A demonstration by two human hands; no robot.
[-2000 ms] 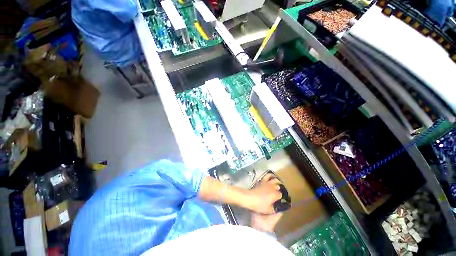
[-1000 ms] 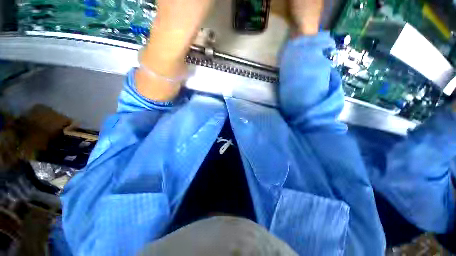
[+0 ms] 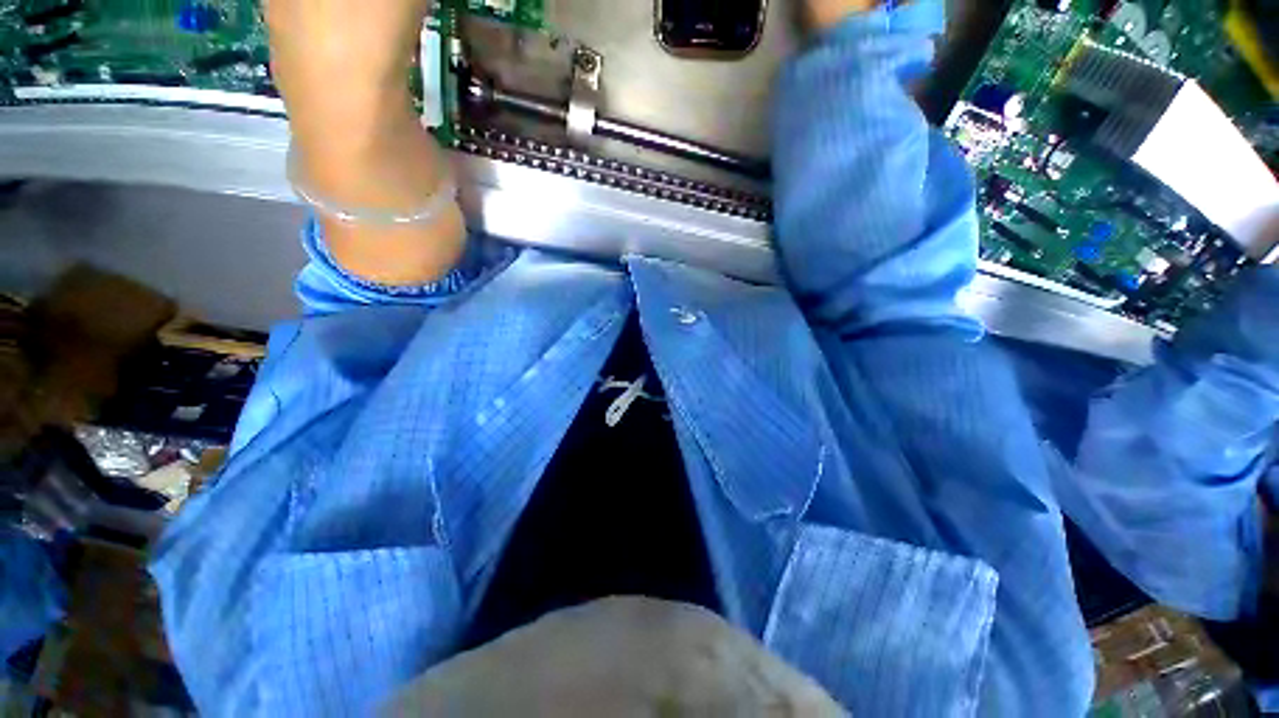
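Observation:
My left hand (image 3: 344, 84) reaches up and out over the top edge, with a thin clear band at its wrist. Its fingers are cut off, so I cannot tell what they hold. Only a sliver of my right hand (image 3: 837, 9) shows at the top edge beyond the blue sleeve; its fingers are out of the picture. A black mobile phone (image 3: 711, 20) lies flat between the hands on a grey metal plate (image 3: 638, 84). A green circuit board (image 3: 1052, 183) with a finned heatsink (image 3: 1122, 98) lies at the right.
The silver conveyor rail (image 3: 617, 218) and dark chain (image 3: 631, 180) run before my waist. A rod with a bracket (image 3: 581, 96) lies beside the chain. Another green board (image 3: 140, 49) is at upper left. A person's blue sleeve (image 3: 1178, 463) is at the right edge. Boxes and bags lie at lower left.
The view has settled from a blur. My left hand has moved left and further over the top edge. My right hand shows less, and the phone sits higher in the picture.

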